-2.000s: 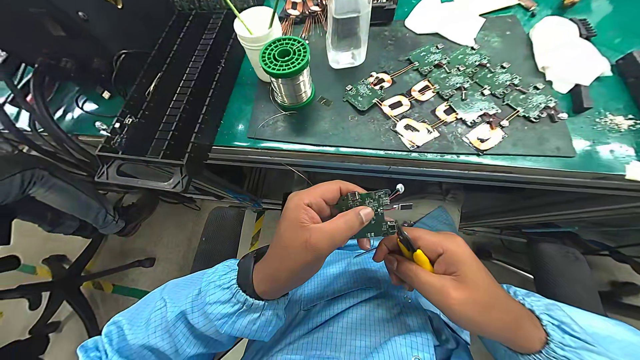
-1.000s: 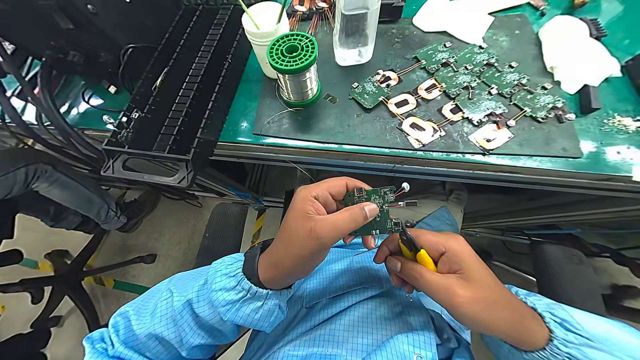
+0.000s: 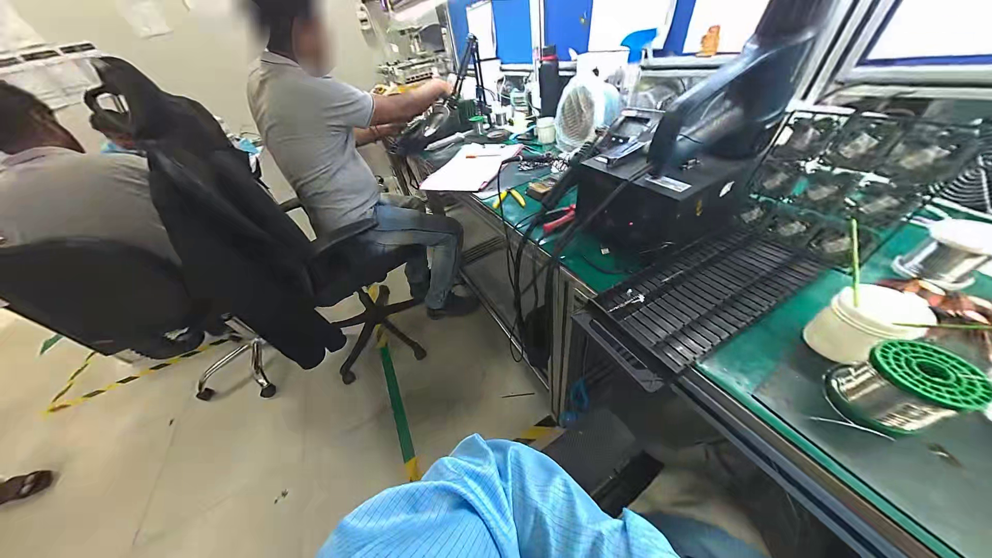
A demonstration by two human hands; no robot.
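Neither my left hand nor my right hand shows now; only a blue checked sleeve (image 3: pixel 496 504) appears at the bottom middle. On the bench at the right lies a solder wire spool (image 3: pixel 907 387) with a green flange, tilted in this view. Behind it stands a white plastic cup (image 3: pixel 864 325) with thin green sticks in it. A black slotted rack (image 3: pixel 697 302) rests at the bench's edge. The circuit board and the yellow-and-black handled tool cannot be seen.
A person (image 3: pixel 314 139) in a grey shirt sits at the bench, reaching forward. Another person (image 3: pixel 77 194) sits at the left beside black office chairs (image 3: pixel 232 225). A black box with cables (image 3: pixel 651 201), a white fan (image 3: pixel 581 112) and yellow-handled pliers (image 3: pixel 509 198) are on the bench.
The view has swung far left and up. Both hands, the circuit board and the yellow-and-black handled tool, seen in the earlier frames, are out of view.
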